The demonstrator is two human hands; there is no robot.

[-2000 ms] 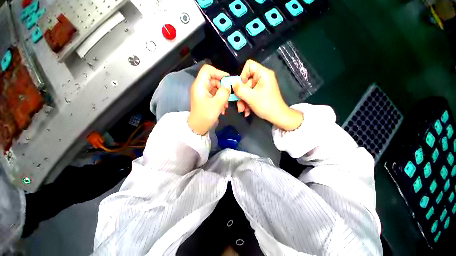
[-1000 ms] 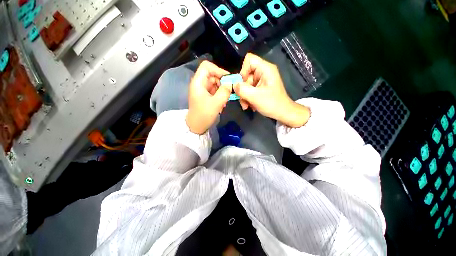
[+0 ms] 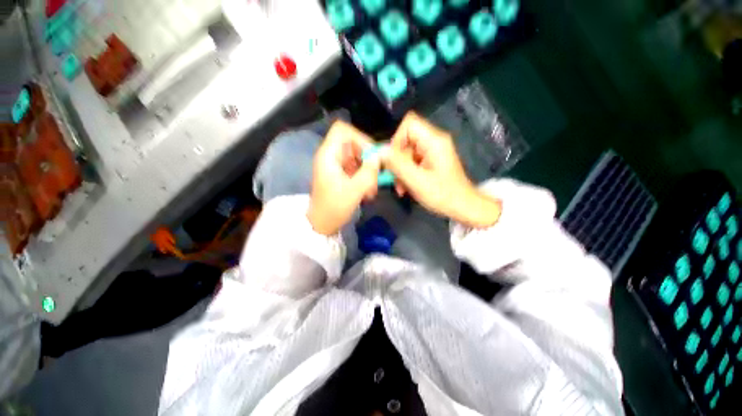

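Note:
A teal housing (image 3: 386, 177) is held between both hands over the lap, mostly covered by fingers and thumbs. My left hand (image 3: 342, 176) grips its left side, with the thumb on its face. My right hand (image 3: 429, 172) grips its right side, with thumb and fingertips close to the left ones. The picture is blurred, and I cannot tell whether a small part lies in the housing's centre.
A pale machine (image 3: 163, 183) with a red button (image 3: 285, 67) and orange-brown fixture nests (image 3: 50, 166) is at left. A black blister tray (image 3: 456, 73) of teal housings, a clear plastic bag (image 3: 488, 130), a dotted sheet (image 3: 610, 213) and another tray (image 3: 651, 313) are ahead and right.
Both hands remain on the teal housing, thumbs close together. The whole view has shifted, so hands, machine and trays appear slightly lower, and the picture is more blurred.

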